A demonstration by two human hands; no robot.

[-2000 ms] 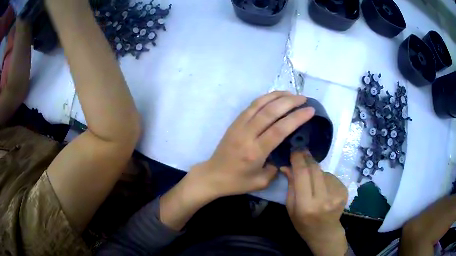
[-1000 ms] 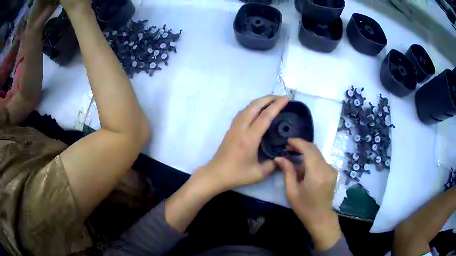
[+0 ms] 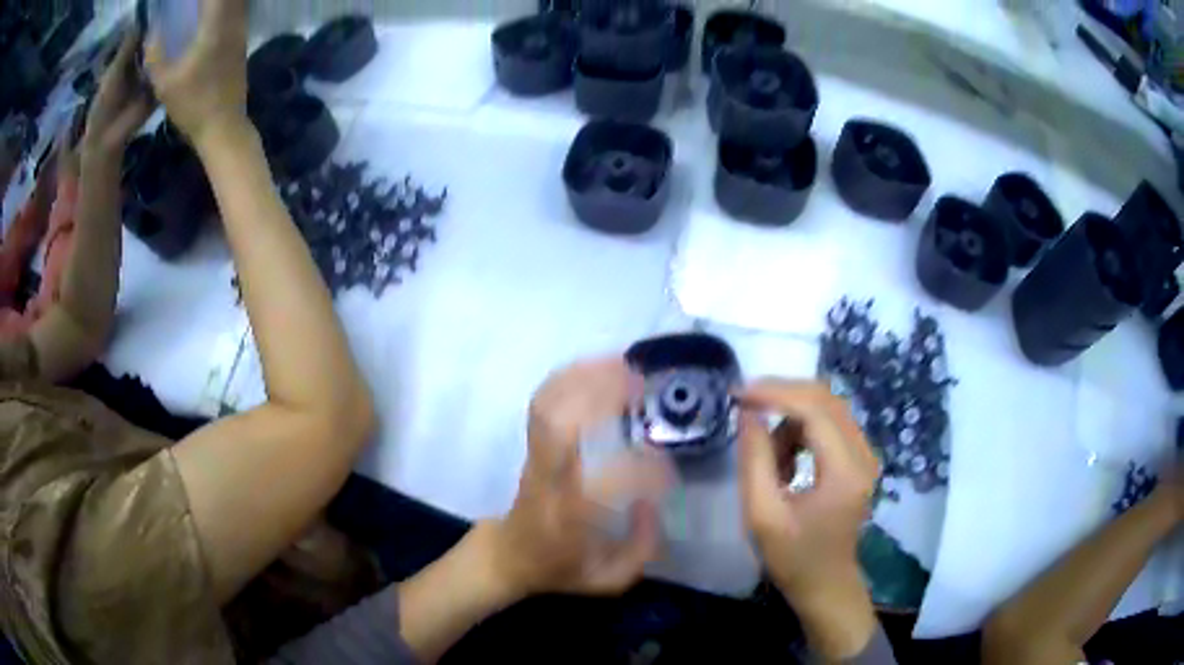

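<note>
A black housing (image 3: 682,398), open side up with a raised round hub and a shiny inner floor, is in front of me between my hands. My left hand (image 3: 584,474) is blurred at its left side; I cannot tell if the fingers grip it. My right hand (image 3: 812,487) has its fingertips at the right rim, bent towards the thumb; a small pale spot shows between them, too unclear to name. A heap of small dark inserts with pale centres (image 3: 896,390) lies to the right.
Several black housings (image 3: 618,175) stand or are stacked across the far side, more at the right (image 3: 1078,288). Another insert heap (image 3: 357,227) lies left. A neighbour's bare arm (image 3: 279,286) reaches over the left side; another forearm (image 3: 1104,572) is at the lower right. A green patch (image 3: 893,569) lies near the edge.
The view has tilted up, showing more of the far side. My left hand has come off the top of the housing to its left side, and my right fingers have moved from inside to its right rim.
</note>
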